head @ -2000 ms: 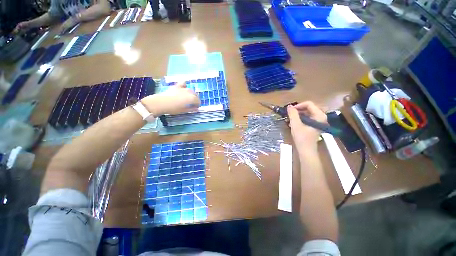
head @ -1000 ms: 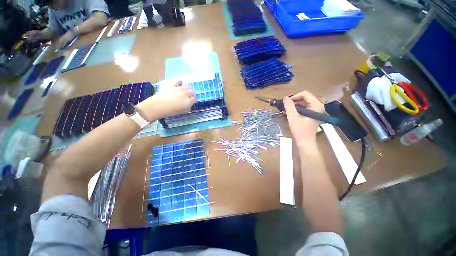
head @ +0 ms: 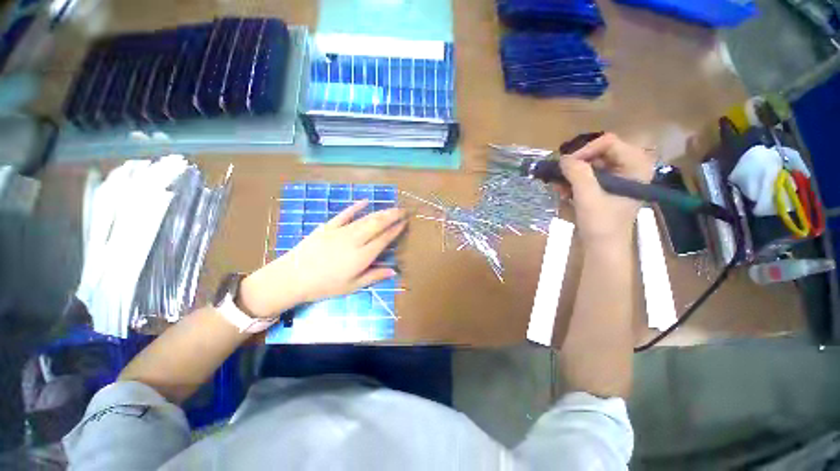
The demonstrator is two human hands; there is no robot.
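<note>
A blue gridded panel (head: 341, 319) lies flat at the table's front edge. My left hand (head: 332, 250) rests on it palm down, fingers spread, holding nothing. A small black thing lies at the panel's lower left, and a thin silver strip lies at its lower right. My right hand (head: 603, 184) grips the soldering iron (head: 659, 191) by its dark handle. The iron's tip end is over the heap of short silver ribbon pieces (head: 516, 196); the tip itself is hard to make out.
Finished panel stack (head: 382, 87) stands behind the panel. Dark cell strings (head: 175, 74) are at back left, more (head: 553, 64) at back right. White strips (head: 138, 230) and long ribbons (head: 198, 244) lie left; white strips (head: 553, 281) right. Scissors (head: 797, 204) and a bottle (head: 790, 269) are far right.
My left hand has moved from the finished panel stack down onto the panel in front. My right hand still holds the iron, now with its tip end over the ribbon heap. The view has tilted down.
</note>
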